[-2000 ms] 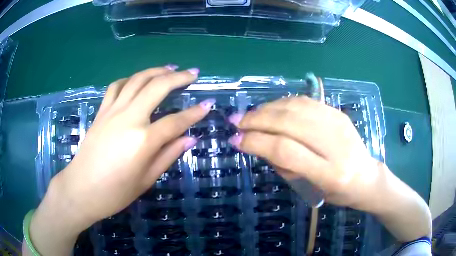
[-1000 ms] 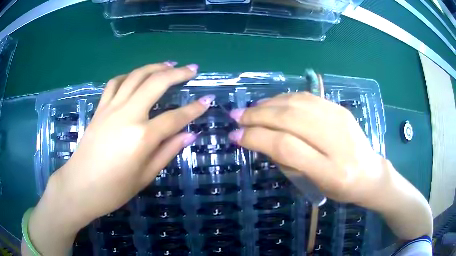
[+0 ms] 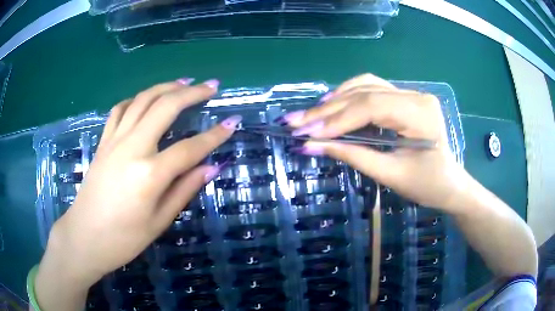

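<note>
A clear ribbed blister tray (image 3: 453, 115) holds columns of round black parts (image 3: 248, 234) standing on edge, each with a small silver glint. My right hand (image 3: 389, 127) holds thin metal tweezers (image 3: 377, 143) over the tray's upper middle, tips pointing left. My left hand (image 3: 131, 176) lies over the tray's left part, index finger and thumb apart near the tweezer tips. Whether its fingertips touch a part is hidden. A brush's thin tan handle (image 3: 375, 246) lies on the tray, its upper end hidden under my right hand.
A loose round part (image 3: 493, 146) with a pale centre lies on the green mat (image 3: 164, 65) right of the tray. A tan cardboard sheet (image 3: 532, 121) lies at the far right. Stacked clear trays (image 3: 255, 27) stand behind the work tray.
My right hand has turned and lifted, so the tweezers now show lying nearly level. The brush's greenish end is now covered. The view has shifted slightly, moving the tray and stack left.
</note>
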